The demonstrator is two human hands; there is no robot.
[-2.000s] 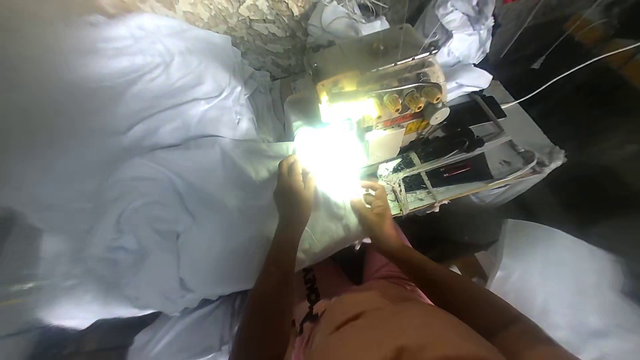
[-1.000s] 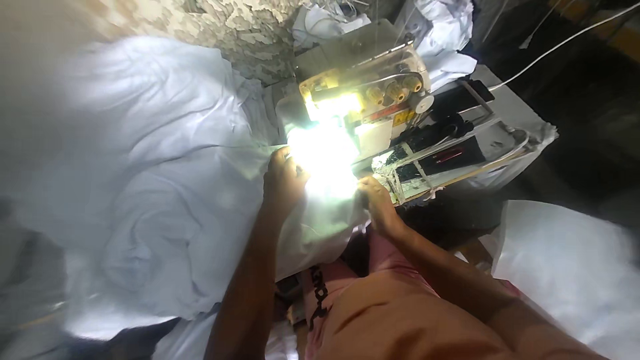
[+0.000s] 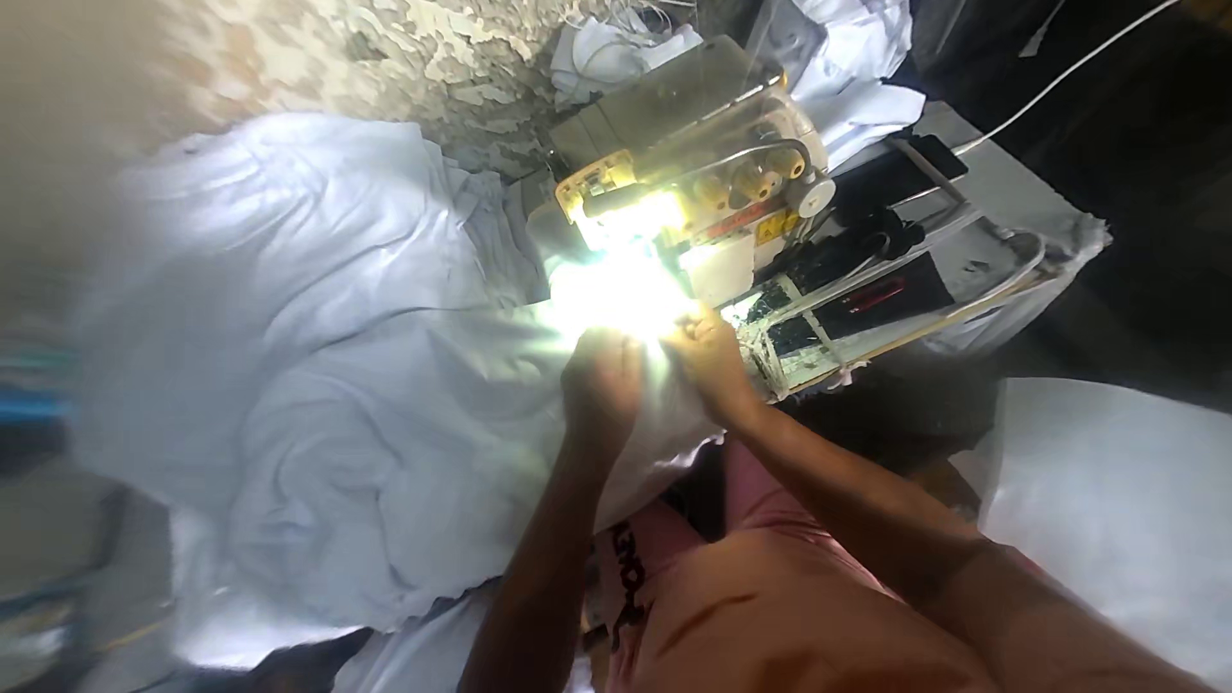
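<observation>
An overlock-type sewing machine [image 3: 693, 135] stands at the upper middle, its lamp glaring over the needle area and hiding the stitching spot. White fabric [image 3: 385, 385] runs from a big heap on the left to the machine and hangs over its front edge. My left hand [image 3: 604, 371] lies on this fabric just in front of the glare, its fingertips washed out. Close to its right, my right hand [image 3: 707, 356] has thumb and fingers pinched together at the fabric's edge beside the machine's white plate.
Behind the machine are crumpled white cloths [image 3: 857, 96] and a peeling wall [image 3: 462, 58]. A metal rod frame [image 3: 924, 279] and a white cable [image 3: 1078, 72] are at the right. More white material [image 3: 1107, 510] lies lower right.
My left hand has moved right, closer to my right hand, from the left side of the glare to its front. My right hand stays by the fabric's edge.
</observation>
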